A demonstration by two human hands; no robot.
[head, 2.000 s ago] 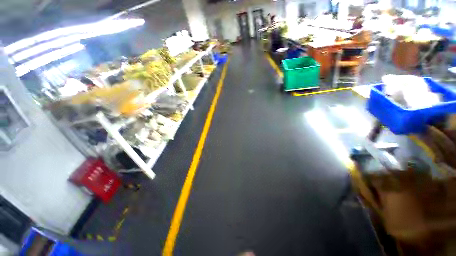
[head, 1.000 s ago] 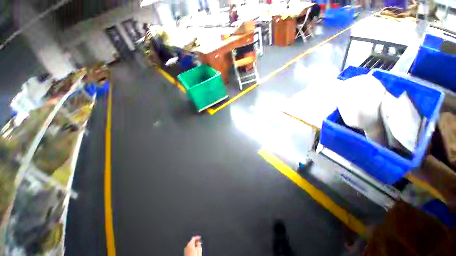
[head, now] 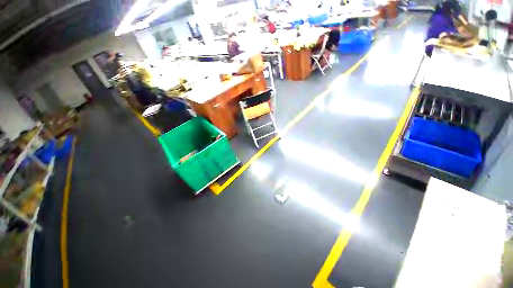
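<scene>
Neither of my hands shows in the head view. Nearest in front of me, a green bin (head: pixel 199 156) stands on the grey floor at a corner of the yellow line, with a few small brownish items inside. A folding chair (head: pixel 258 114) with white legs stands just to its right by a reddish-brown wooden desk (head: pixel 222 103). At the right, a blue bin (head: pixel 441 147) sits low beside a roller conveyor (head: pixel 442 109). A white surface (head: pixel 455 239) fills the lower right.
Shelving (head: pixel 22 211) with piled material runs along the left edge. A yellow line (head: pixel 66 225) runs beside it. A person in purple (head: pixel 441 23) is at a table at the upper right. Another blue bin (head: pixel 355 41) stands on the floor farther back.
The view has moved forward and turned right. The green bin is larger and nearer. The filled blue bin at the right has left the picture. The fingers seen at the bottom edge are gone.
</scene>
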